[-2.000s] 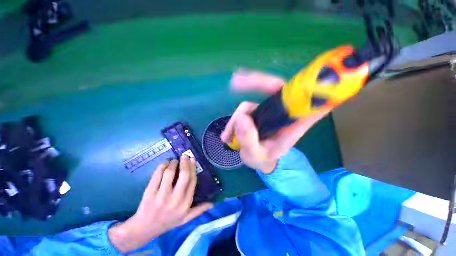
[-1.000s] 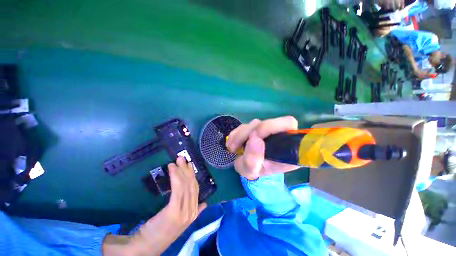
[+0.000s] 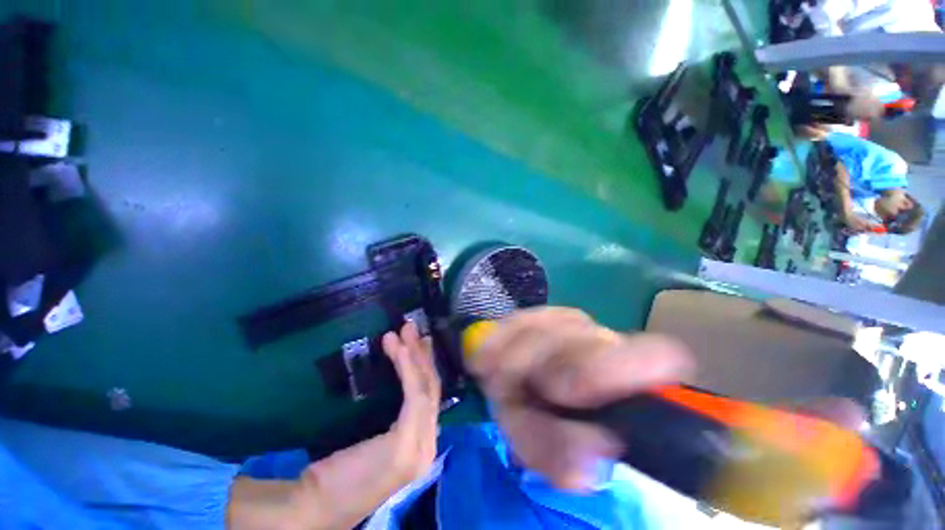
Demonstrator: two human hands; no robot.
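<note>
A black bracket unit (image 3: 311, 303) lies on the green surface in front of me, one long ribbed arm pointing left. A small black part with a silver plate (image 3: 355, 369) sits at its lower left side. My left hand (image 3: 399, 414) rests its fingers on the bracket's main bar. My right hand (image 3: 554, 383) grips a yellow-orange and black electric screwdriver (image 3: 725, 440), blurred, its yellow nose at the bar's right edge. The driver tip cannot be made out. A round grey dish (image 3: 497, 285) with dark screws stands just right of the bracket.
A pile of black parts with white patches (image 3: 36, 238) lies at the left. Several bracket units (image 3: 674, 145) lie on the far belt. An open brown carton (image 3: 725, 342) stands at the right behind the screwdriver. A person in blue (image 3: 865, 171) sits at the far right.
The screwdriver has moved from over the dish left and down to the bracket, its rear end now lower right. The left hand stays on the bracket. The view has shifted, showing more far belt.
</note>
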